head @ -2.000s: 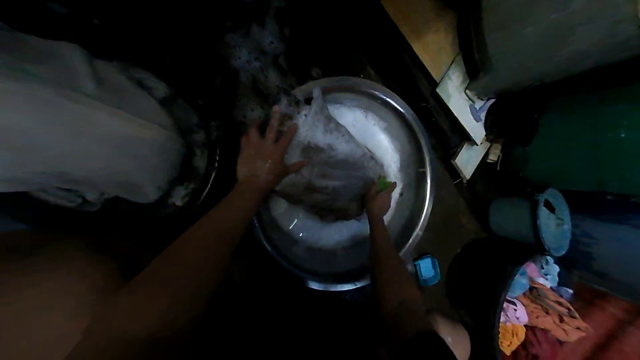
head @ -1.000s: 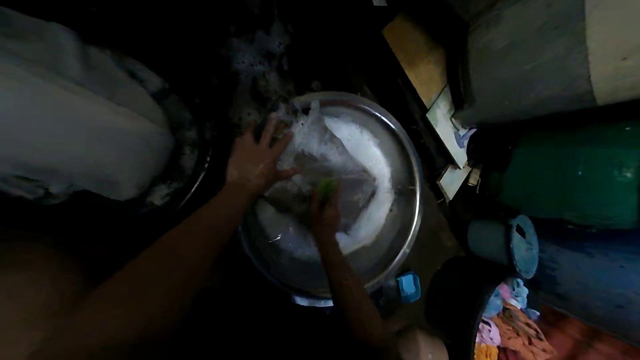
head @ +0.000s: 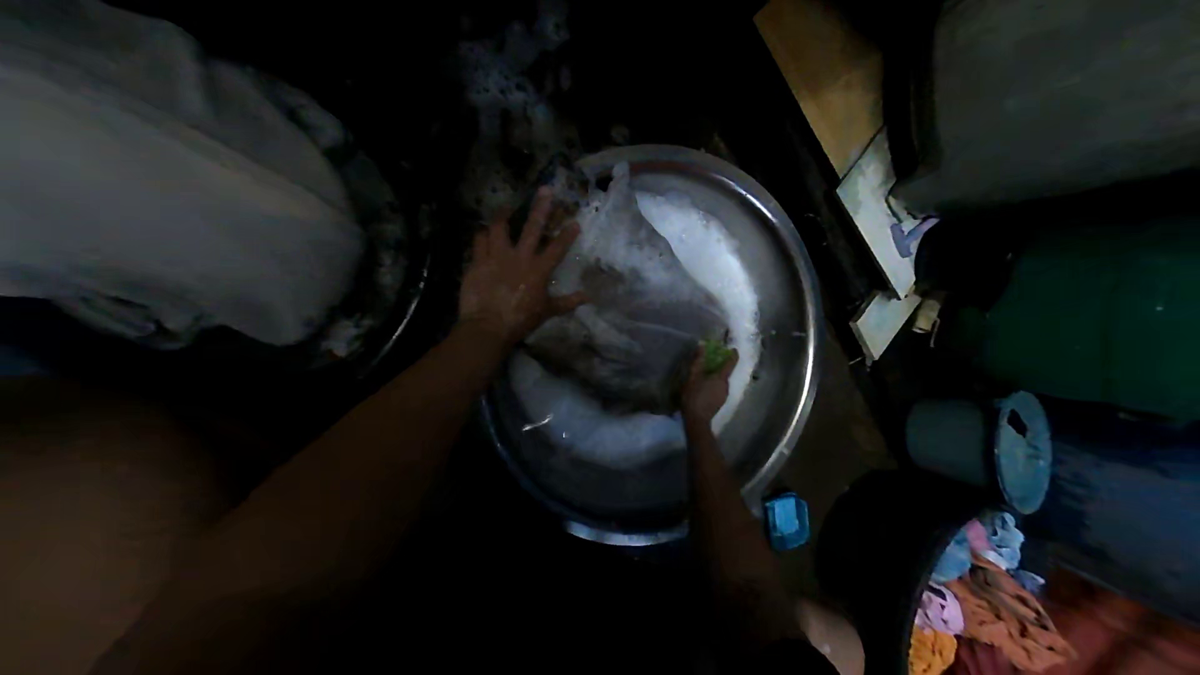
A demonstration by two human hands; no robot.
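A wide round metal basin (head: 802,375) holds white suds and a wet, greyish cloth (head: 647,300) spread over its middle and upper-left rim. My left hand (head: 516,267) lies with its fingers spread on the cloth's left part, near the rim. In my right hand (head: 705,389) is a small green scrubber (head: 717,355), held at the cloth's right edge beside the suds. Part of the scrubber is hidden by the fingers.
Pale cloth (head: 169,187) heaps over a dark tub at left. A small blue container (head: 786,521) sits by the basin's lower right. Further right are a blue-grey pail (head: 952,441), a dark tub of colored clothes (head: 1008,600), a green drum (head: 1097,319) and boards (head: 830,84).
My right hand moved with the green scrubber from the cloth's right edge to its middle, then back to the right edge. My left hand stays on the cloth's left side.
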